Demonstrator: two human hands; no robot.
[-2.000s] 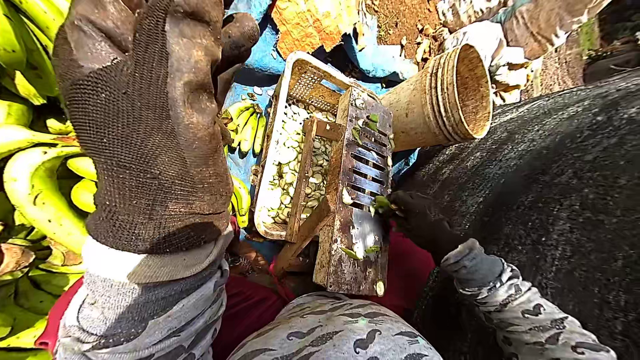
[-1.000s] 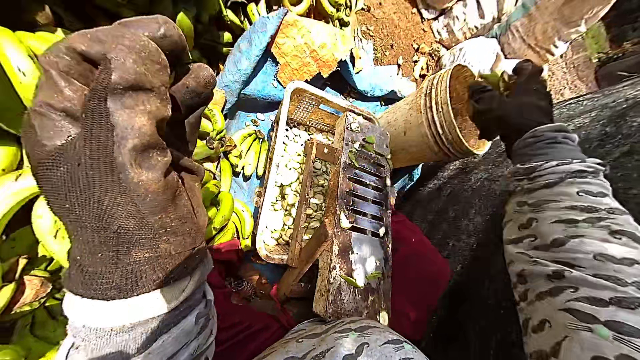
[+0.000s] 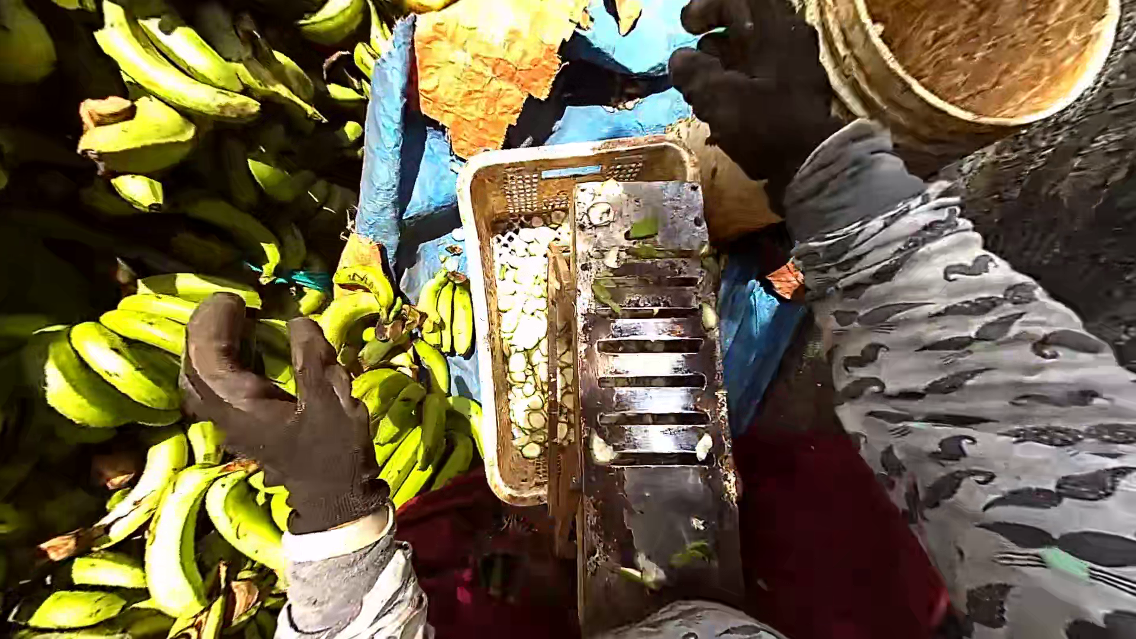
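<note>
My left hand (image 3: 288, 413), in a dark work glove, spreads its fingers over a bunch of green bananas (image 3: 111, 368), with nothing plainly held. My right hand (image 3: 759, 84), in a dark glove, is beyond the slicer's far right corner, beside the stacked buckets; shade hides whether it holds anything. Between my arms lies a slicer board (image 3: 657, 497) with several slotted metal blades, bits of green peel stuck on it. Under its far part stands a plastic crate (image 3: 477, 293) holding round pale slices (image 3: 528, 337).
Heaps of green bananas (image 3: 177, 532) cover the left side. A blue tarp (image 3: 763, 328) lies under the crate, with an orange-brown torn sheet (image 3: 484, 67) at its far end. Stacked round buckets (image 3: 985, 124) stand at the far right, beside a dark rough surface (image 3: 1065, 231).
My left hand has moved from close in front of the view down to the bananas. My right hand has left the buckets' mouth for their left side. The view has shifted.
</note>
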